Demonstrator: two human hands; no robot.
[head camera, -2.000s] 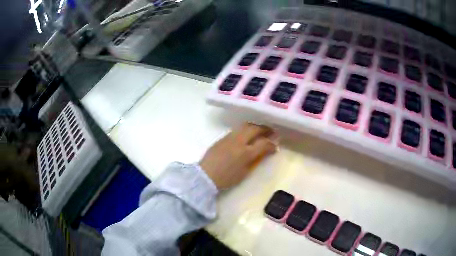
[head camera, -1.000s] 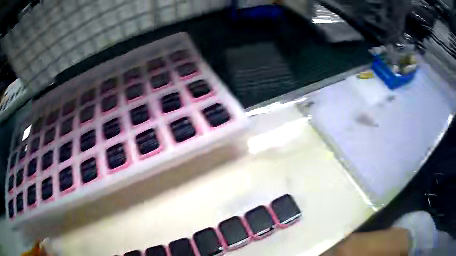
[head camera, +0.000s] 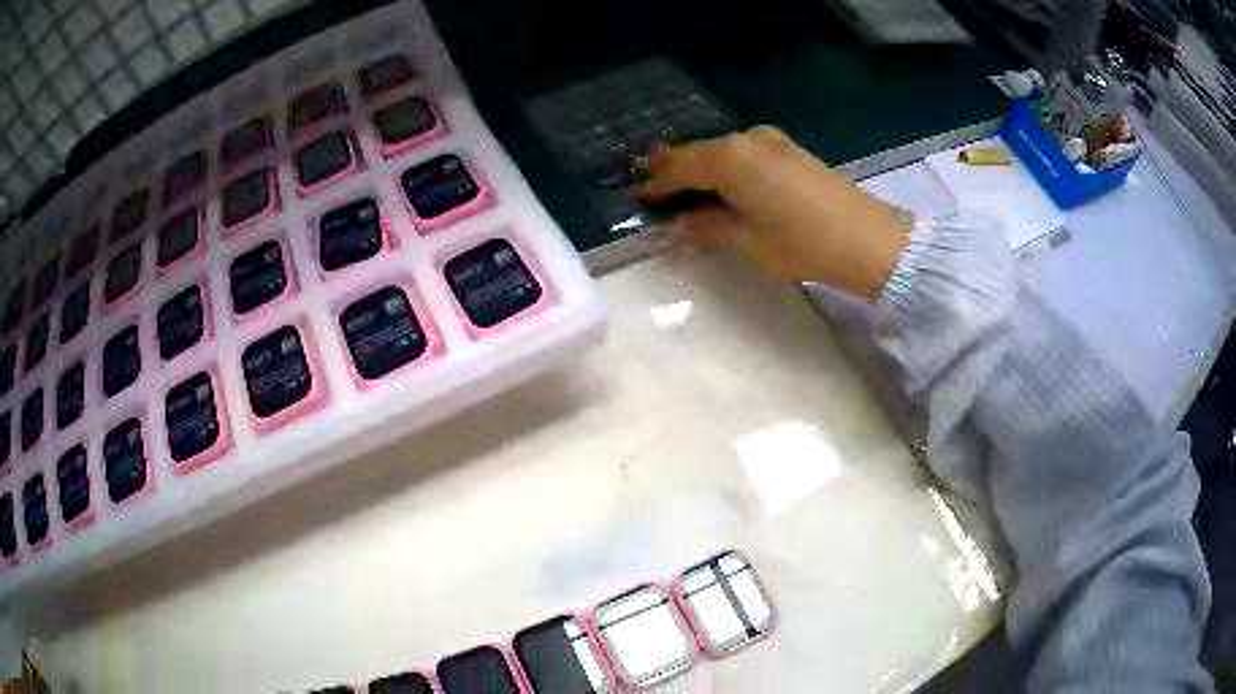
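Observation:
My right hand (head camera: 773, 203) reaches over the dark mat, its fingers at the near edge of a film sheet (head camera: 630, 115). The fingertips are blurred, and I cannot tell whether they hold anything. My left hand is not recognisable; only a small brownish sliver shows at the bottom left corner. A row of pink-rimmed watch units (head camera: 475, 674) lies on the cream table, cut off by the bottom edge. The rightmost units (head camera: 728, 601) reflect white light. A white foam tray (head camera: 576, 309) on the left holds rows of units with pale text on their black faces.
A blue parts bin (head camera: 1071, 166) with small items stands at the far right on a white sheet (head camera: 1152, 285). A yellowish piece (head camera: 985, 157) lies beside it. The green-black mat (head camera: 840, 102) runs behind the table. A white grid panel (head camera: 149, 54) is at the back left.
The view has swung right since the first frame. My right hand has moved from the bottom right edge up to the film sheet. The left hand, seen by the tray at first, has left clear view.

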